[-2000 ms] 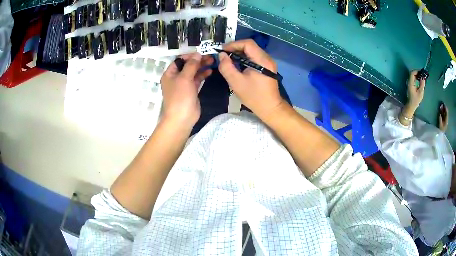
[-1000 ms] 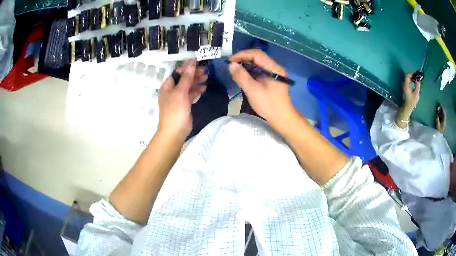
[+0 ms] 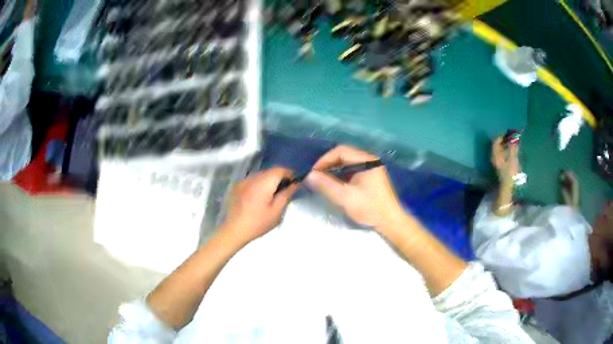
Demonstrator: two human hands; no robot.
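My right hand holds a slim black marker pen between thumb and fingers, just in front of my body. My left hand is close beside it, fingertips almost touching, and grips a short dark piece that looks like the pen's cap. Blur hides whether pen and cap are joined. A white blister tray with rows of dark clamped units lies beyond my left hand. The label is too blurred to make out.
A white sheet with faint pockets extends below the tray. Binder clips are heaped on the green mat. Another worker's hand and white smock are at right. A red frame is at left.
The view has shifted, bringing more tray rows and the clip heap into sight. My hands have come together, away from the tray's edge, with the pen beside the dark piece.
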